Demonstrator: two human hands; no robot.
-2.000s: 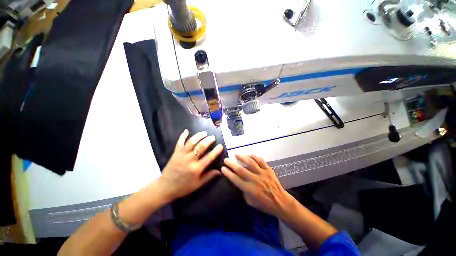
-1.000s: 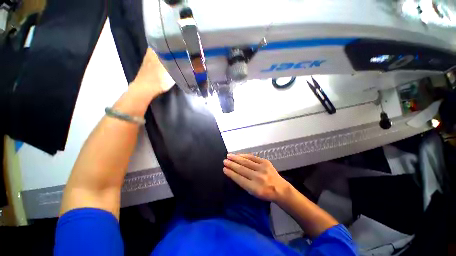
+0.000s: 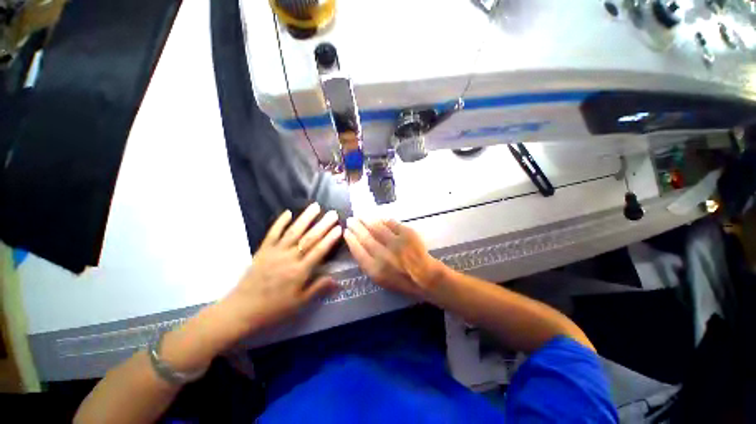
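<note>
The black cut panel [image 3: 278, 161] runs from the back left of the sewing machine head to my hands, its near part under the lit presser foot area [image 3: 346, 186]. My left hand [image 3: 286, 261] lies flat on the panel's near end with its fingers spread, pressing it. My right hand [image 3: 394, 255] rests beside it, fingertips at the panel's right edge just in front of the needle area. The fingertips of both hands nearly touch. The needle is hidden by glare and machine parts. The white lockstitch sewing machine [image 3: 514, 70] stands above.
The stack of cut panels [image 3: 83, 124] lies at the table's left. Thread snips [image 3: 530, 169] lie on the bed behind the machine head, with a dark scissors ring [image 3: 468, 151] nearby. A printed ruler [image 3: 530, 248] follows the front edge. Grey and black cloth [image 3: 634, 331] is heaped below right.
My left hand has come back from the far left of the head to the panel's near end. The panel has moved away from me, off my lap. My right hand has moved towards the needle area.
</note>
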